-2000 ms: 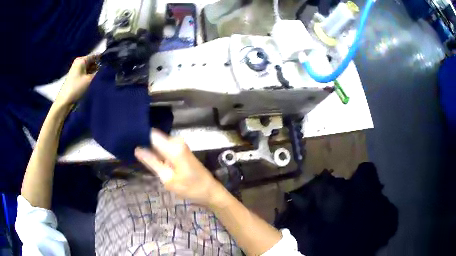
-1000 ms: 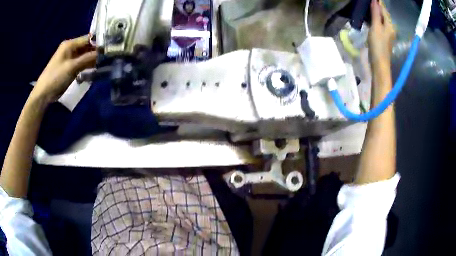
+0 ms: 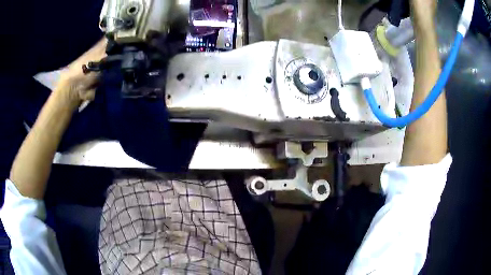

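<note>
The navy fabric piece (image 3: 156, 131) lies under the presser foot and needle area (image 3: 134, 72) and hangs over the white table's front edge. My left hand (image 3: 79, 83) is left of the needle area, its fingers curled on the navy cloth; the fingertips are partly hidden. My right hand (image 3: 423, 7) is at the top right, mostly cut off by the picture's edge, so its fingers and anything in them cannot be made out. The off-white sewing machine body (image 3: 226, 88) runs right from the needle area, below the machine head (image 3: 137, 21).
A silver dial (image 3: 309, 78) is on the machine body. A white box (image 3: 355, 53) joins a blue hose (image 3: 425, 107) that crosses my right forearm. A lit smartphone (image 3: 212, 24) lies behind the arm. A two-ring bracket (image 3: 290, 185) hangs below. A yellow-based spool (image 3: 387, 40) stands upper right.
My right hand left the cloth, reached to the upper right and has since moved farther up, out of the picture. My left hand has moved down beside the needle area. The cloth again hangs over the front edge.
</note>
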